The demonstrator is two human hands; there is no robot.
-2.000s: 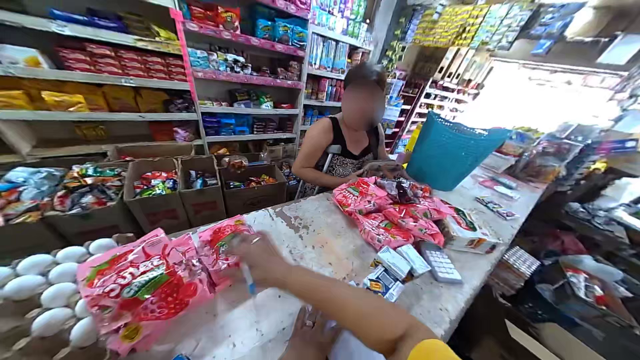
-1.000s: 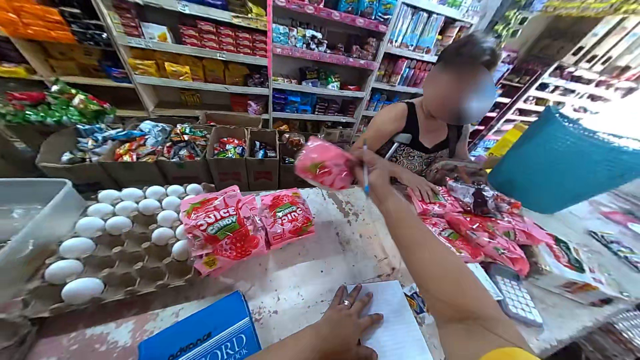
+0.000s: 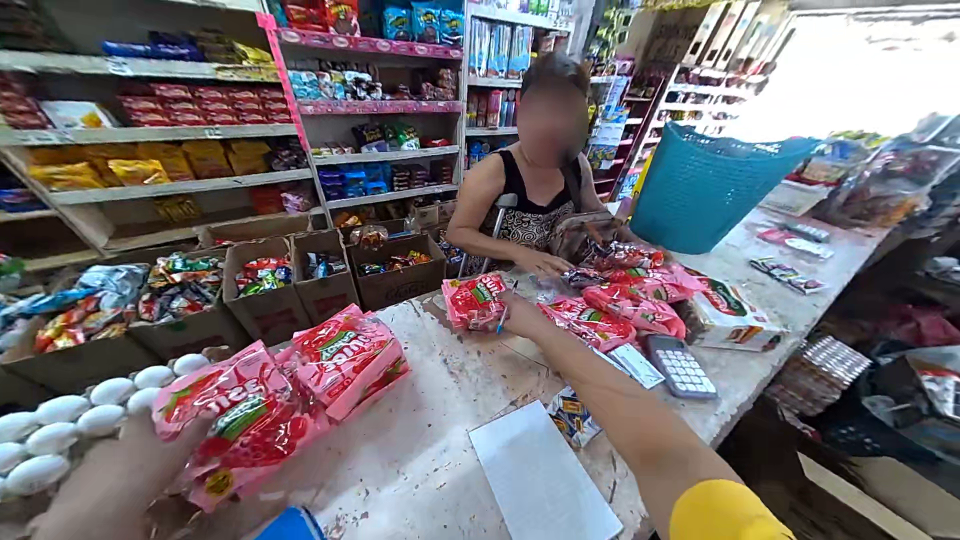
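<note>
My right hand (image 3: 517, 313) is shut on a pink juice candy bag (image 3: 475, 302) over the middle of the counter, with a blue-and-white pen (image 3: 505, 309) between its fingers. At the lower left, my left hand (image 3: 161, 442) is blurred and touches a pink candy bag (image 3: 247, 427); its fingers are partly hidden, so its grip is unclear. Another pink bag (image 3: 351, 360) lies against that one. Several more pink bags (image 3: 637, 300) are heaped at the right, near the hand of a person (image 3: 551, 262) across the counter. A white sheet of paper (image 3: 544, 472) lies nearest me.
White eggs (image 3: 64, 409) stand at the left edge. A grey calculator (image 3: 681, 366), a white-and-red box (image 3: 731, 315) and a teal basket (image 3: 712, 187) are at the right. Open cardboard boxes (image 3: 259, 307) of sweets line the far side. A blue book (image 3: 291, 525) shows at the bottom.
My left hand has moved from the white paper to the pink bags at the left. My right hand still holds a pink bag, as one second ago. The view has shifted.
</note>
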